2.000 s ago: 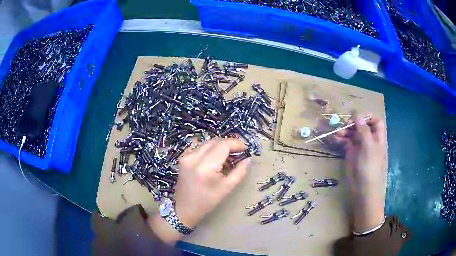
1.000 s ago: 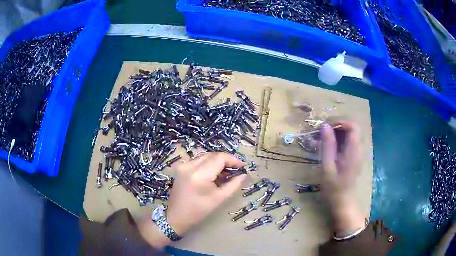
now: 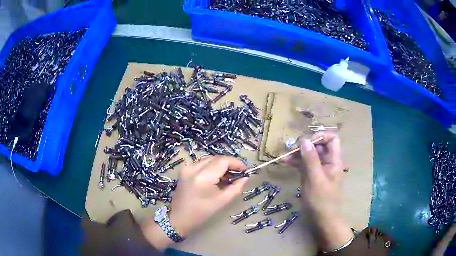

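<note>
My left hand (image 3: pixel 206 192) holds one small dark metal part (image 3: pixel 235 175) with a silver end between thumb and fingers. My right hand (image 3: pixel 322 175) holds a thin pale stick (image 3: pixel 280 157), its tip at the silver end of that part. A large heap of dark parts (image 3: pixel 175 115) lies on the cardboard sheet (image 3: pixel 210 237), left of and behind my left hand. Several parts (image 3: pixel 270 195) lie spaced apart between my hands. The stained pad (image 3: pixel 285 112) lies behind my right hand, with a small white cup (image 3: pixel 290 142) on it, partly hidden.
A blue bin of parts (image 3: pixel 75 100) stands at the left, with a black block (image 3: pixel 31 112) and white cable on its parts. More blue bins (image 3: pixel 280 40) stand at the back. A white bottle (image 3: pixel 336 75) stands beyond the pad. Loose parts (image 3: pixel 442 187) lie at the far right.
My right hand has moved left from over the pad, bringing the stick to the part in my left hand. My left hand still holds its part. The view has shifted slightly.
</note>
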